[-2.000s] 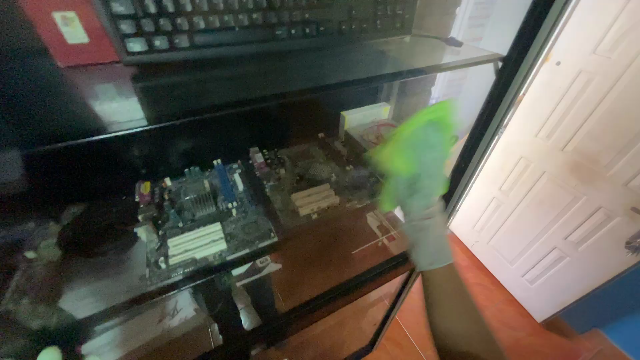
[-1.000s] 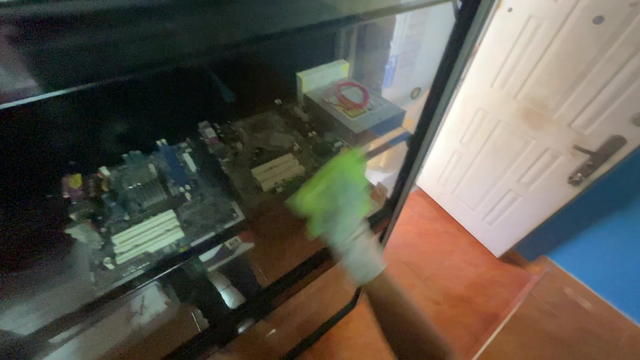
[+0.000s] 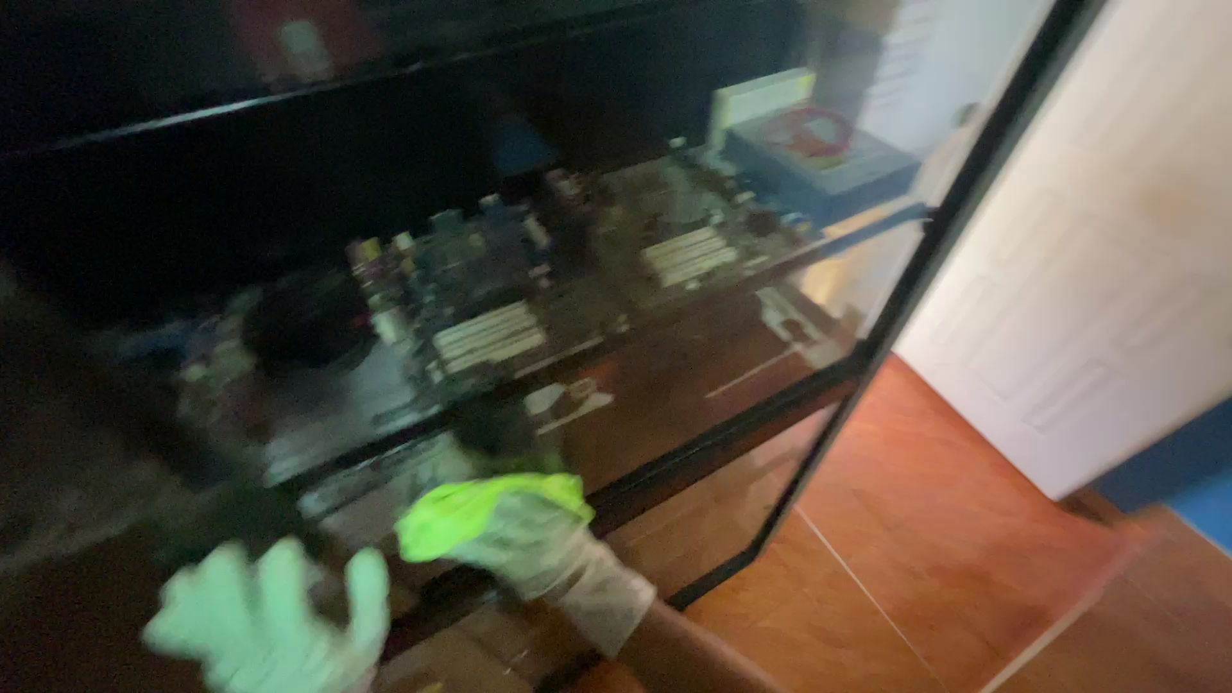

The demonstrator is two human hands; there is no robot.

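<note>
My right hand [image 3: 544,549], in a pale translucent glove, holds a bright yellow-green cloth [image 3: 481,510] against or just before the lower part of a glass panel [image 3: 664,356] of a black-framed display cabinet. To its left my left hand [image 3: 274,621], also gloved, is raised with its fingers spread and holds nothing; whether it touches the glass cannot be told. Behind the glass, computer motherboards [image 3: 491,337] lie on a shelf, blurred, with a grey box-shaped drive [image 3: 828,164] at their right.
The cabinet's black metal frame [image 3: 924,260] runs down on the right. Beyond it are a white panelled door [image 3: 1078,318], a blue wall [image 3: 1174,472] and a reddish tiled floor [image 3: 866,539]. A red item [image 3: 303,43] shows at the upper left.
My right hand has moved with the cloth from the right part of the glass to the lower left. My left hand has come into view. The view has shifted.
</note>
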